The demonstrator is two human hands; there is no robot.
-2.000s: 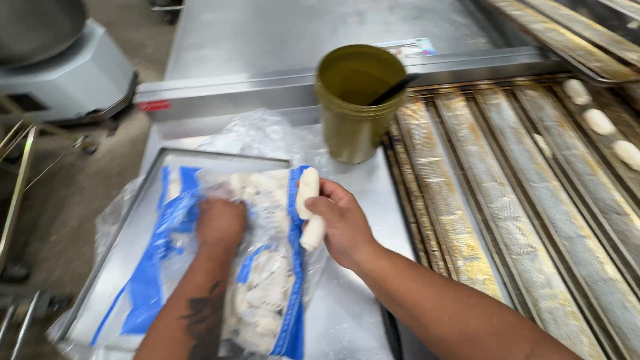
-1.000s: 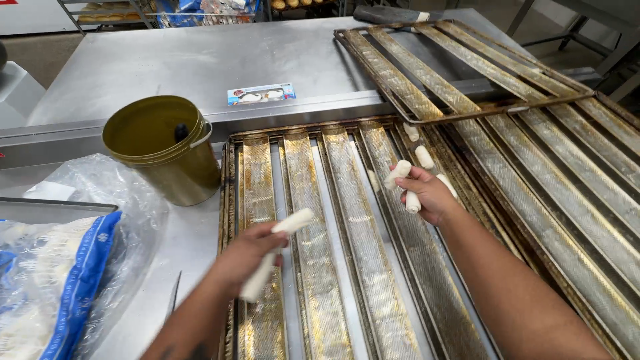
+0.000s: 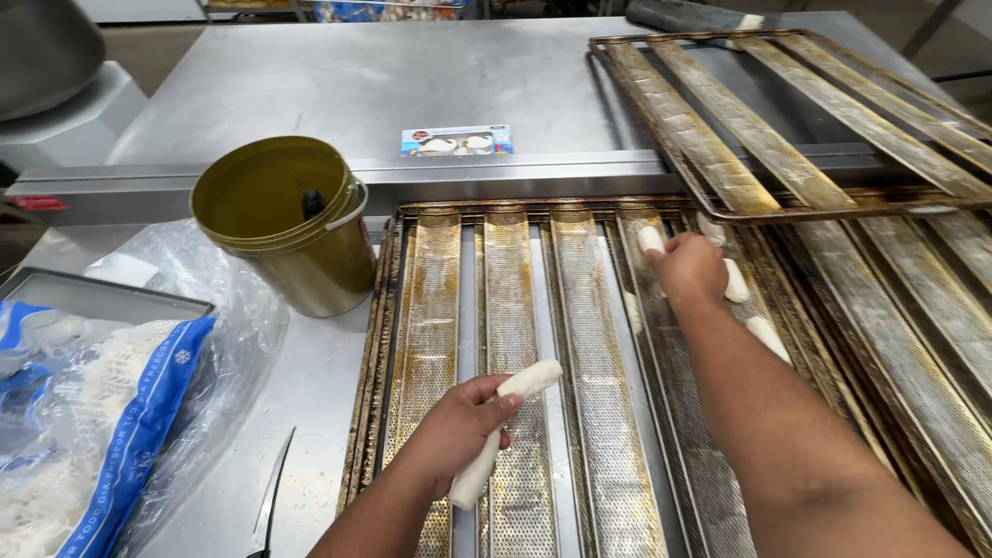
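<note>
My left hand point(image 3: 465, 426) is closed around two white dough sticks point(image 3: 533, 378), held over the left channels of a perforated baguette tray point(image 3: 511, 310). At the upper end of a channel further right, my right hand point(image 3: 692, 263) grips a white dough stick point(image 3: 651, 239) whose tip shows past the fingers; whether a second stick is in it is hidden. Several dough sticks point(image 3: 767, 339) lie in the channel just right of that hand. At the left, a blue and clear plastic bag point(image 3: 116, 434) of white dough pieces rests by a metal tray point(image 3: 116, 293).
An olive plastic bucket point(image 3: 310, 263) with a dark handle inside stands behind the left tray edge. A knife point(image 3: 273, 488) lies on the steel table left of the baguette tray. Another baguette tray point(image 3: 721, 167) overlaps at the upper right. A printed card point(image 3: 457, 141) lies behind the ledge.
My hands have left the bag, where they were two seconds ago, and are over the baguette tray. Since one second ago my right hand has moved to the channel's upper end.
</note>
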